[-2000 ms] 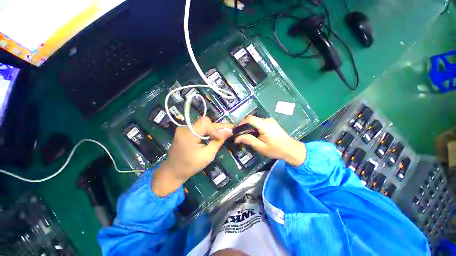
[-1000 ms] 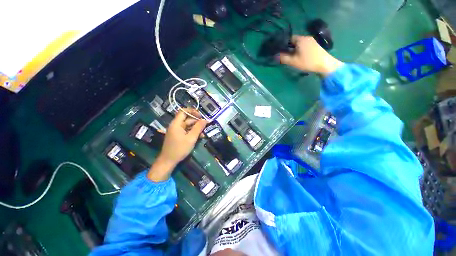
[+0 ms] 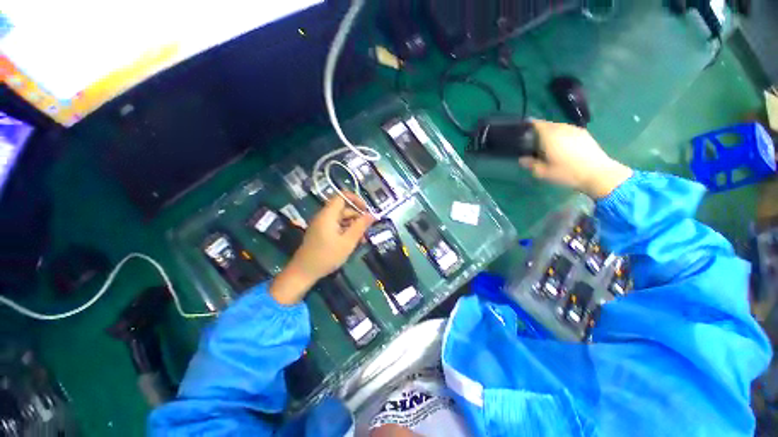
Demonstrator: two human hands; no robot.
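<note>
A clear blister tray [image 3: 486,224] lies in front of me with several black handheld devices [image 3: 394,266] in its pockets. My left hand [image 3: 328,241] is over the tray's middle, fingertips closed on the end of a white cable [image 3: 334,85] beside a device. The cable is looped over the tray's upper pockets. My right hand [image 3: 573,156] is to the right of the tray, closed around a black barcode scanner [image 3: 505,138], whose head points left. A small white label [image 3: 465,212] lies in a right-hand pocket without a device.
A mouse [image 3: 570,99] lies beyond my right hand. Another scanner [image 3: 145,341] lies left of the tray. A keyboard [image 3: 171,154] and bright monitor [image 3: 128,51] are at upper left. A side tray of units [image 3: 529,277] is at lower right, a blue basket [image 3: 732,157] at far right.
My right hand has left the tray area, taken hold of the barcode scanner and brought it slightly nearer. My left hand stays at the cable end. The camera view has shifted.
</note>
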